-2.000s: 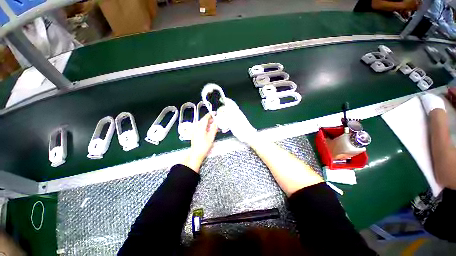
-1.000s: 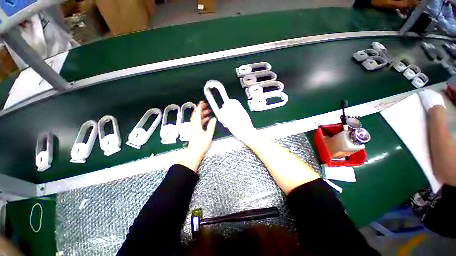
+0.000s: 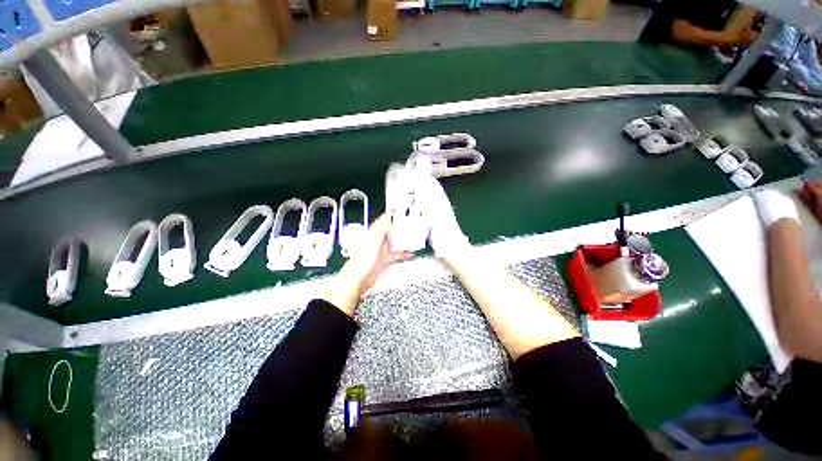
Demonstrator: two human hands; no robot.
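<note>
My right hand (image 3: 439, 212), in a white glove, is shut on a white loop-shaped housing (image 3: 408, 209), held roughly upright above the belt's near edge. More than one housing may be there; the white parts and glove blend. My bare left hand (image 3: 373, 258) has its fingers at the housing's lower end. Several like housings (image 3: 319, 232) lie in a loose row on the belt to the left. Two more (image 3: 455, 163) show behind my right hand, partly covered by it.
The metal rail (image 3: 225, 308) runs between belt and bubble wrap (image 3: 207, 378). A dark-handled hammer (image 3: 424, 403) lies on the wrap. A red bin (image 3: 590, 286) with bottles stands right, a white slip (image 3: 615, 333) beside it. A neighbour's gloved hand (image 3: 773, 207) rests on a white sheet.
The row has shifted left and has one more housing at its right end. The cluster beyond my right hand shows fewer housings. My hands have come together around an upright housing.
</note>
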